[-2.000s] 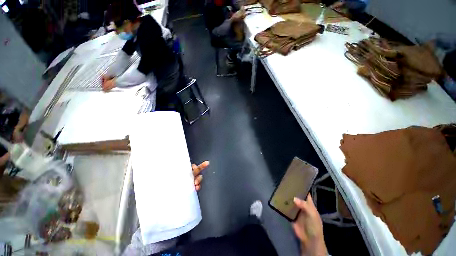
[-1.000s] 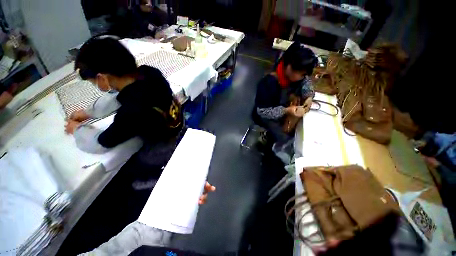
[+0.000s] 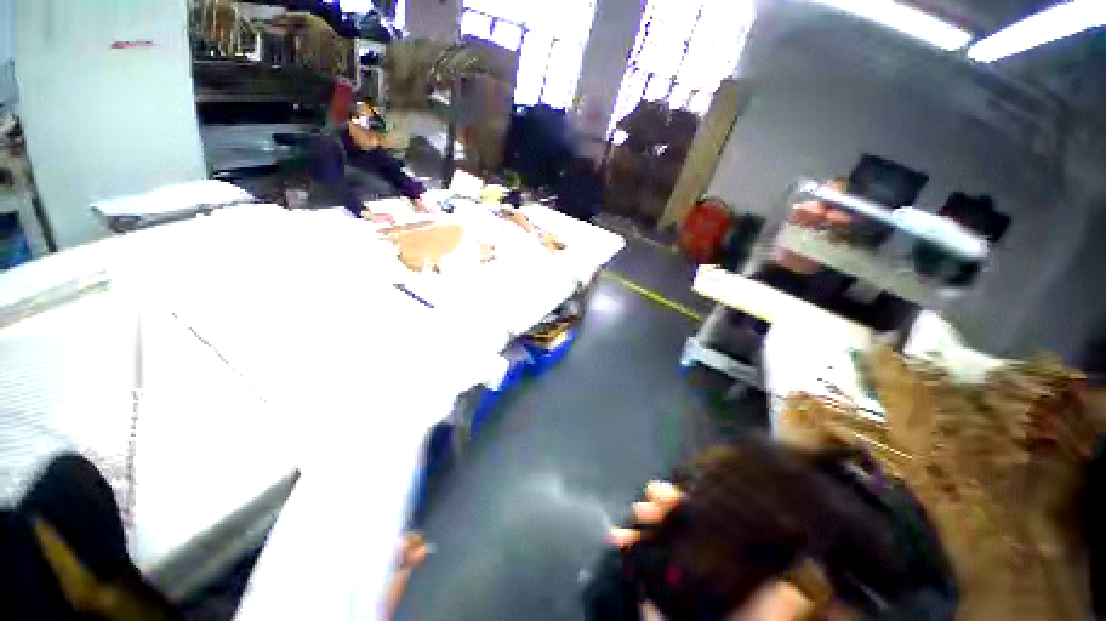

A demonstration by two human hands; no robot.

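White paper sheets (image 3: 334, 528), overexposed and without readable print, are at the bottom left of centre. My left hand (image 3: 412, 554) is shut on the paper sheets; only blurred fingertips show at their right edge, and the rest is hidden behind the paper or cut off by the frame. My right hand is not in view, and neither is the phone.
A person's dark-haired head (image 3: 752, 534) and fingers are close at the bottom right. Long white table (image 3: 279, 315) fills the left, with another person (image 3: 352, 164) at its far end. Brown pieces (image 3: 995, 461) are piled at right. A grey shelf cart (image 3: 873, 249) stands behind.
The view has swung up and forward along the aisle. The paper sits lower and is more cut off. The phone and right hand, visible two seconds ago, are out of view.
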